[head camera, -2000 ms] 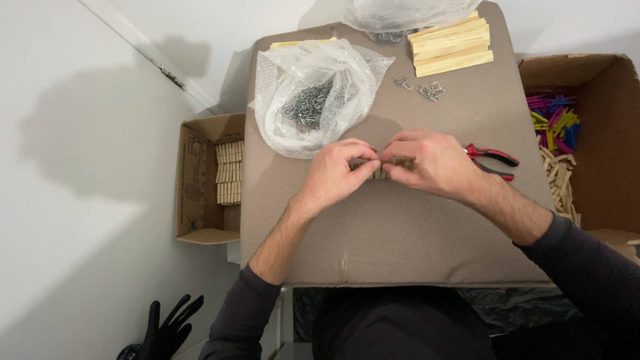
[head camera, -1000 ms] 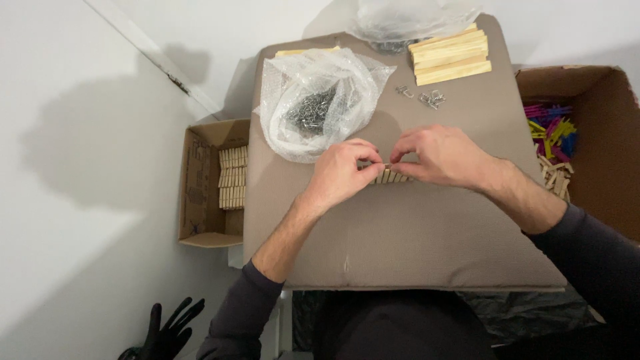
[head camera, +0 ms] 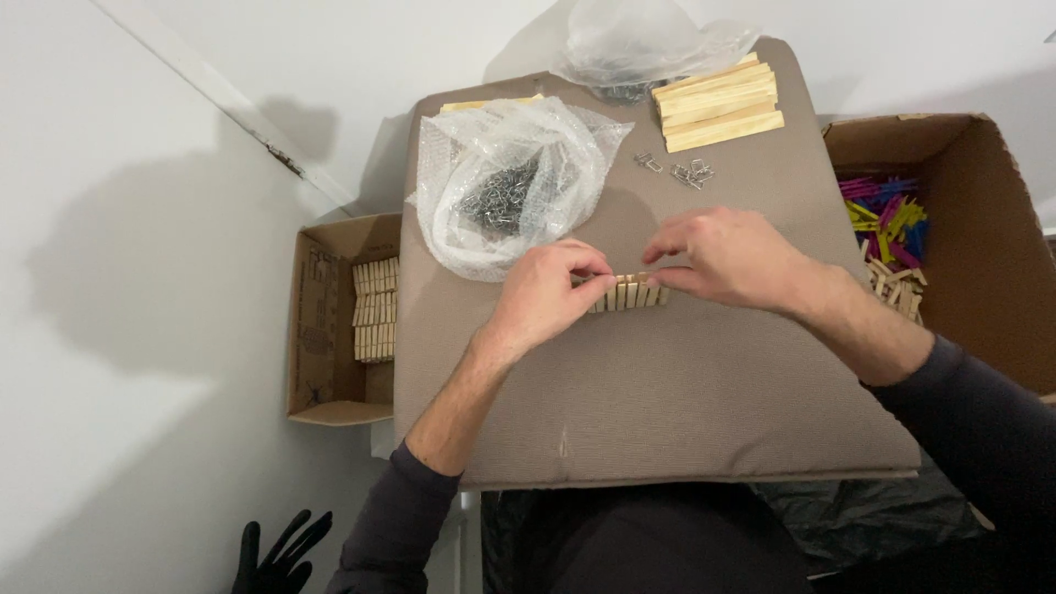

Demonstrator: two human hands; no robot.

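Observation:
A row of small wooden clothespins (head camera: 631, 295) stands side by side on the padded brown surface (head camera: 660, 404). My left hand (head camera: 551, 289) pinches the row's left end between thumb and fingers. At the right end is my right hand (head camera: 718, 256), its thumb against the row and its fingers raised apart; whether it grips a pin cannot be told. Behind my left hand lies a bubble-wrap bag (head camera: 569, 198) of metal springs (head camera: 502, 198). Several loose springs (head camera: 691, 173) lie beyond my right hand, near a stack of flat wooden strips (head camera: 722, 103).
On the left, a cardboard box (head camera: 330, 404) holds rows of wooden clothespins (head camera: 375, 309). A larger box (head camera: 982, 231) on the right contains coloured clothespins (head camera: 895, 219) and wooden ones. Another plastic bag (head camera: 643, 41) sits at the back. A black glove (head camera: 280, 561) is at lower left.
The fingers of my right hand have opened away from the row, and more of the clothespins shows between my hands. Red-handled pliers seen earlier beside my right hand are out of sight.

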